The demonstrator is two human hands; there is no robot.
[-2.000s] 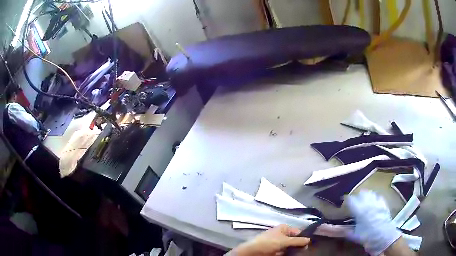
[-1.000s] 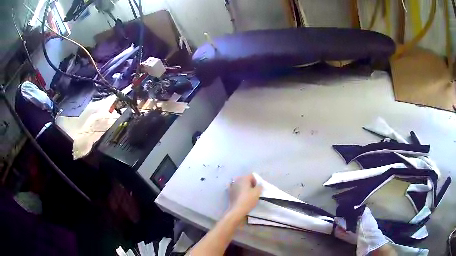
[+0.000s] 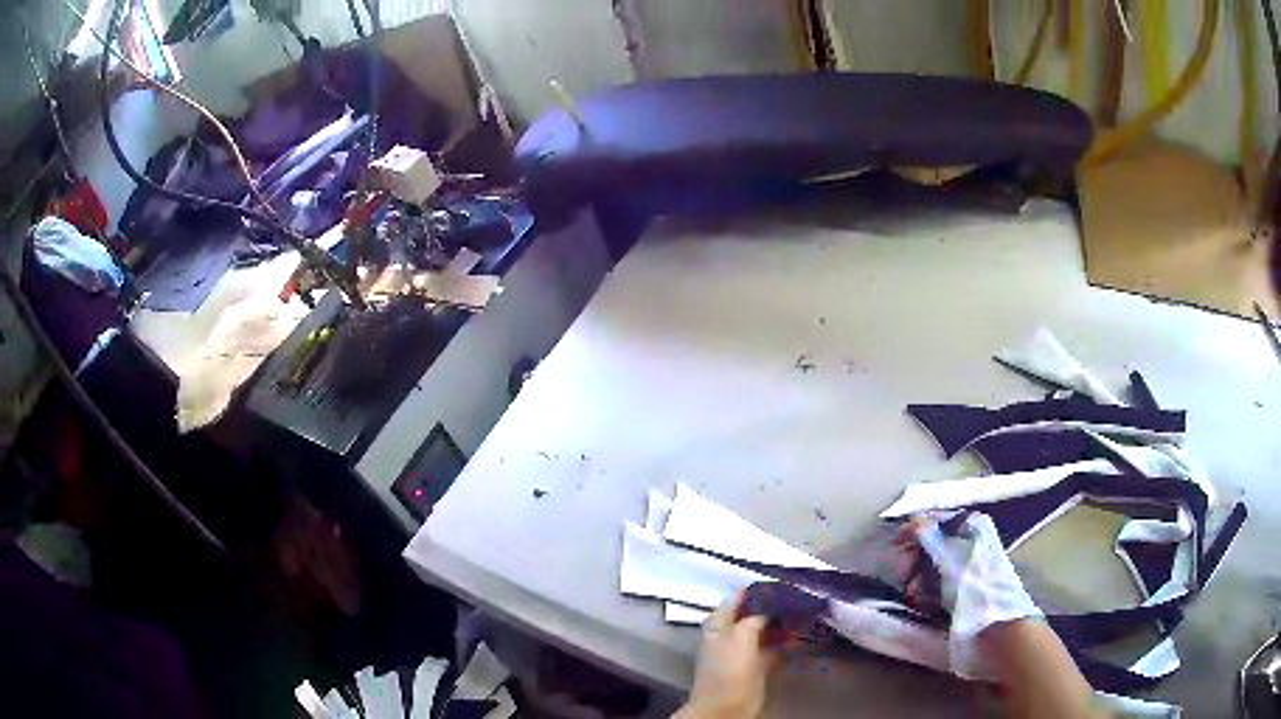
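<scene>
Narrow fabric strips (image 3: 717, 531), white on one face and dark purple on the other, lie fanned near the table's front edge. My bare left hand (image 3: 733, 657) is at their lower side with its fingers on a dark purple strip end (image 3: 781, 604). My right hand (image 3: 972, 579), in a white glove with partly bare fingertips, is over the strips to the right; its fingertips are blurred against dark cloth, and its hold cannot be told. A loose tangle of purple and white strips (image 3: 1047, 421) lies beyond and right of it.
A long dark padded board (image 3: 815, 127) lies along the far edge, with a cardboard sheet (image 3: 1166, 232) at far right. A metal object, perhaps the iron (image 3: 1262, 677), is cut off at the lower right. White strip ends (image 3: 401, 691) hang below the left edge. A person's sleeve (image 3: 77, 260) is far left.
My left hand has moved from the white strip ends down and right to a dark strip end. My gloved hand has moved up and left. The view has shifted slightly.
</scene>
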